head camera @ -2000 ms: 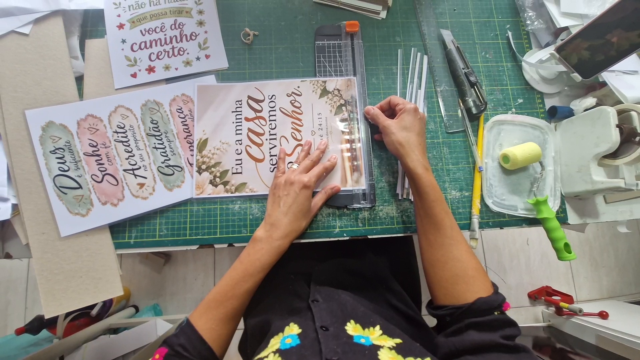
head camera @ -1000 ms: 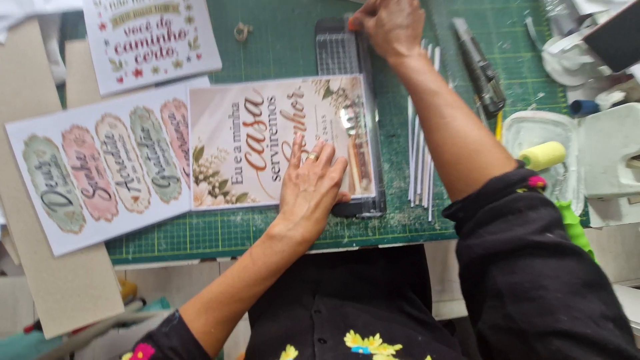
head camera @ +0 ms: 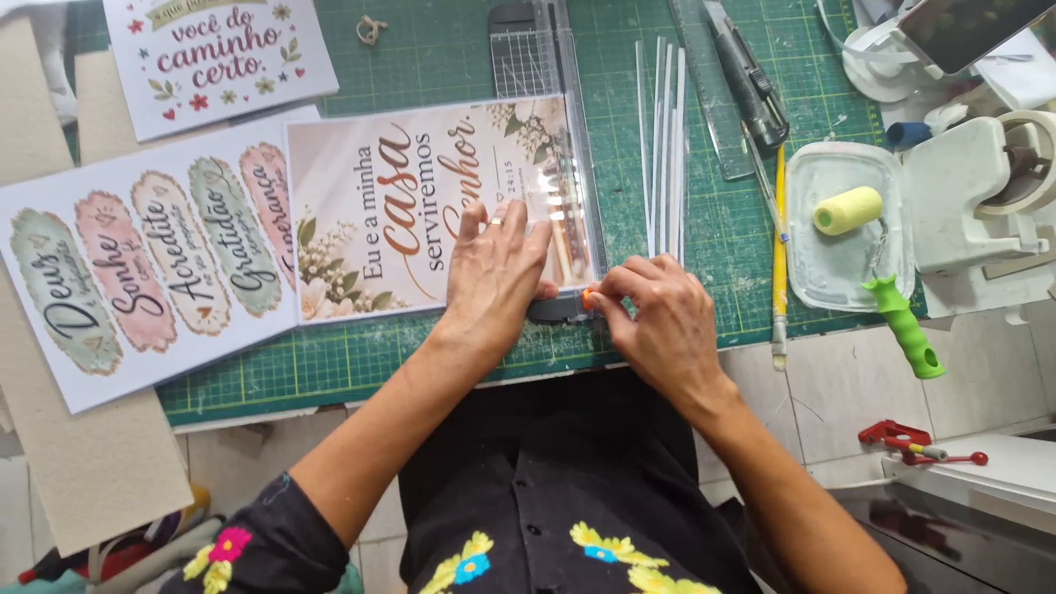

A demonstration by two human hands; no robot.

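My left hand (head camera: 499,276) lies with fingers spread on a laminated floral print with lettering (head camera: 363,219), pressing it on a black paper trimmer (head camera: 516,62). The print's right edge sits under the trimmer's clear rail (head camera: 582,157). At the rail's near end, my right hand (head camera: 664,326) pinches the trimmer's orange cutter slide (head camera: 588,299) between thumb and fingers. Thin cut strips (head camera: 664,148) lie on the green cutting mat (head camera: 429,49) just beyond my right hand. A print with coloured word labels (head camera: 148,256) touches the floral print's left side.
Another lettered print (head camera: 223,62) lies at upper left, over greyboard (head camera: 107,462). To the right are a utility knife (head camera: 747,82), a clear ruler (head camera: 714,99), a yellow-handled brush (head camera: 780,239), a foam roller (head camera: 848,211) on a plastic lid (head camera: 813,272), and a tape dispenser (head camera: 957,194).
My right hand went from the print's right edge up to the trimmer's far end, then down to its near end. The orange slide, at the far end two seconds ago, is now at the near end.
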